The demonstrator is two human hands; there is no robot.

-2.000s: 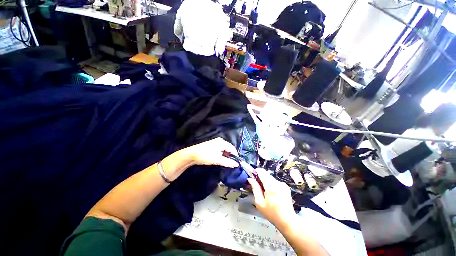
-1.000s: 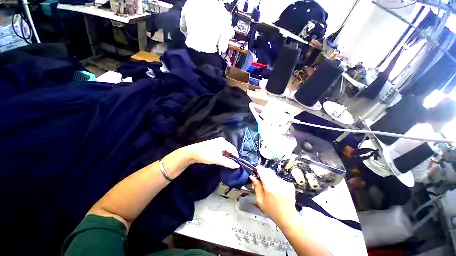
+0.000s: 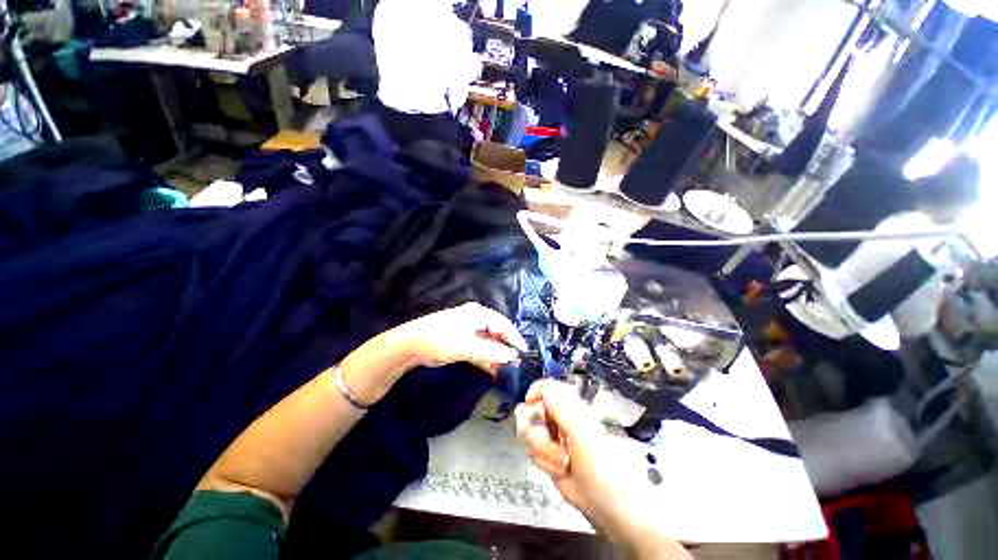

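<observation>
My left hand is at the needle area, closed around a slim tool with a reddish handle. Its tip points right, toward the machine. My right hand is just right of and below it, fingertips curled together; what they pinch, if anything, is too small to tell. The white sewing machine stands beyond my hands, with two cream cylinders on its right. Navy and black cloth is heaped at the left and reaches the needle area. The presser foot is not clearly visible.
A black strip crosses the white table at the right. Small dark bits lie near my right wrist. Black thread cones stand behind, with a pale rod crossing at the right. A person in white is in the background.
My right hand has moved down and away from the tool, its fingers now curled. My left hand still holds the tool. The camera view has shifted, and dark bits now show on the table.
</observation>
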